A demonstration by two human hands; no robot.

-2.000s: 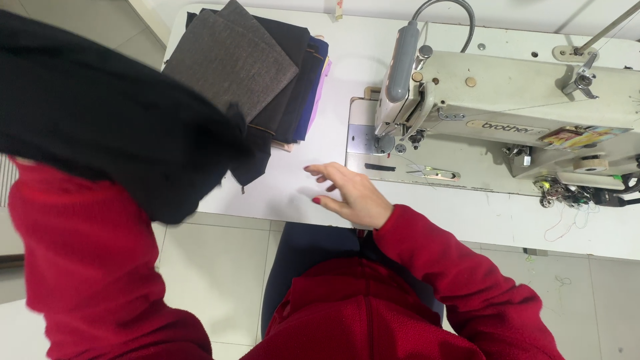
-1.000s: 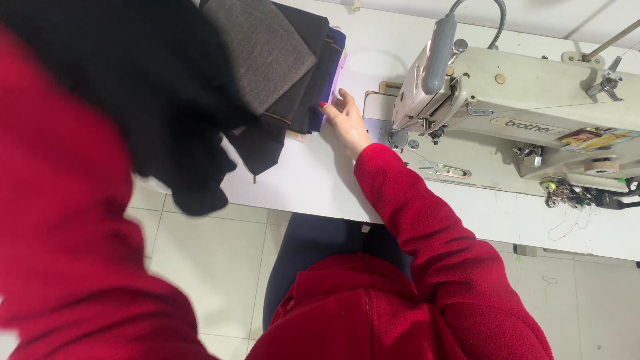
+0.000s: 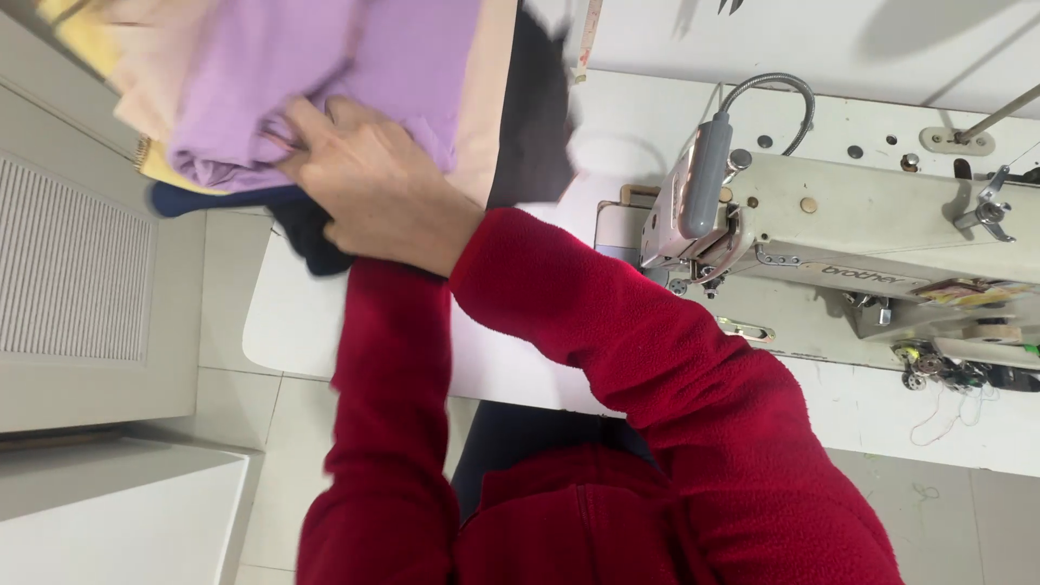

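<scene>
My right hand reaches across to the upper left, its fingers on a fold of lilac cloth. The lilac cloth lies over peach fabric, with yellow fabric showing at the left. Navy cloth and black cloth hang below the pile. A dark, blurred fabric piece shows along the pile's right side. My left sleeve runs up beneath my right wrist; my left hand is hidden behind the right hand and the cloth.
A Brother sewing machine stands on the white table at the right, with a grey lamp on its head. Tangled thread and small metal parts are near its lower right. A measuring tape hangs at the top. A louvred panel is at the left.
My right hand has moved left from the edge of the dark fabric stack onto lilac cloth. Lilac, peach and yellow fabrics now show where dark and grey pieces lay. My left arm has swung toward the middle.
</scene>
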